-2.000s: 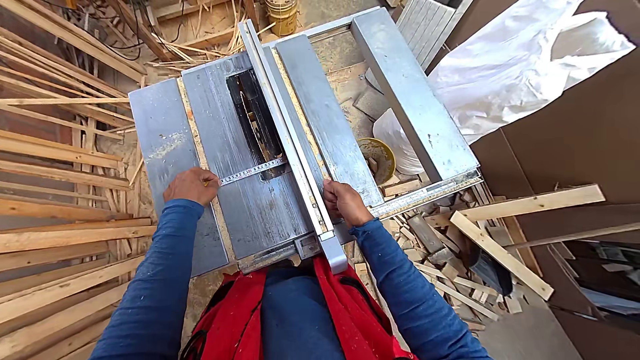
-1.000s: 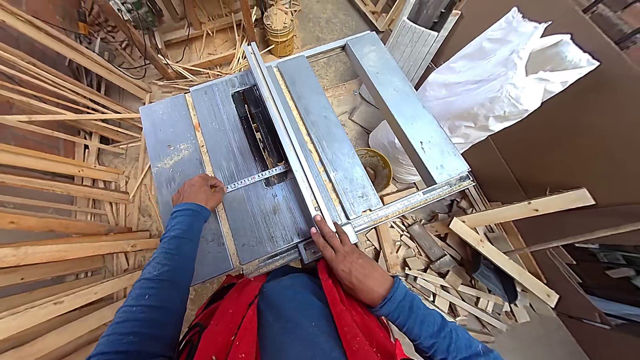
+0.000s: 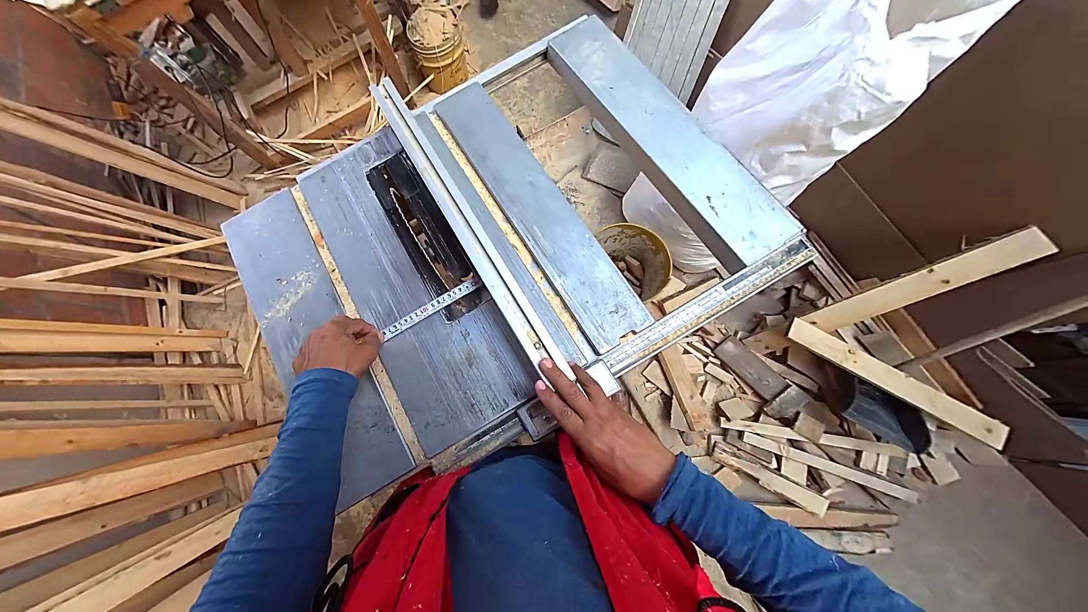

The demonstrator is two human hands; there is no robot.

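My left hand is closed on the near end of a white measuring tape or rule. That strip lies across the table saw's metal top, over the near end of the dark blade slot, and reaches toward the long rip fence. My right hand rests with spread fingers on the front end of the fence, by the scaled front rail. The saw blade is hard to make out in the slot.
Long wood strips stand in rows at the left. Offcuts cover the floor at the right, with two crossed boards above them. A yellow bucket shows through the frame gap. White sacking lies behind.
My right hand has shifted from gripping beside the fence to lying with its fingers over the fence's front end. My left hand keeps hold of the measuring strip.
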